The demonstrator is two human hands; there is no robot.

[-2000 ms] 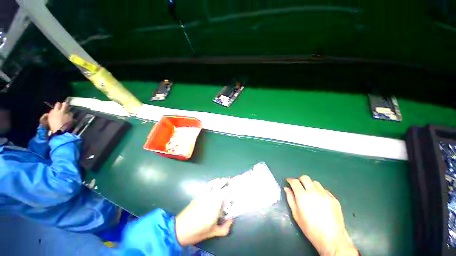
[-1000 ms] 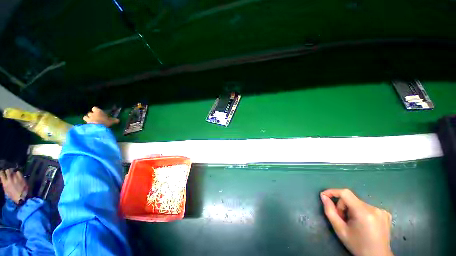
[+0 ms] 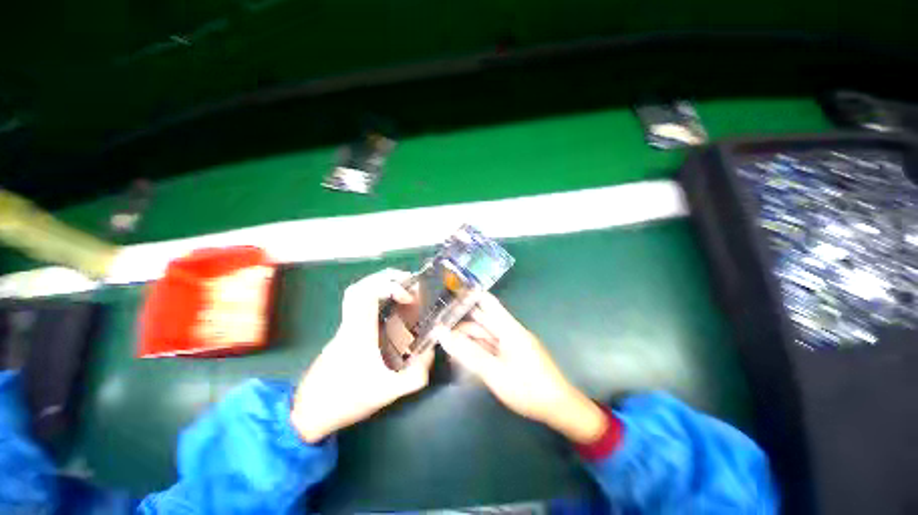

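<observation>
A phone mid-frame assembly (image 3: 440, 287) is held tilted above the bench mat at the centre. It is dark with a blue-white patterned far end and an orange spot. My left hand (image 3: 364, 352) grips its left side and lower end. My right hand (image 3: 508, 357) touches its right edge with bent fingers; blur hides whether a small part is pinched there. The fingers cover the phone's near edges.
A red bin (image 3: 208, 302) with pale bits sits at left. A black parts tray (image 3: 740, 292) with heaped shiny pieces is at right. Phones, one of them here (image 3: 359, 164), lie on the green conveyor belt (image 3: 483, 151) beyond the white edge. A blue sleeve shows at far left.
My left hand has come back from the belt and now holds a phone at the centre. My right hand has moved in to it. The view has shifted right, showing more of the black tray.
</observation>
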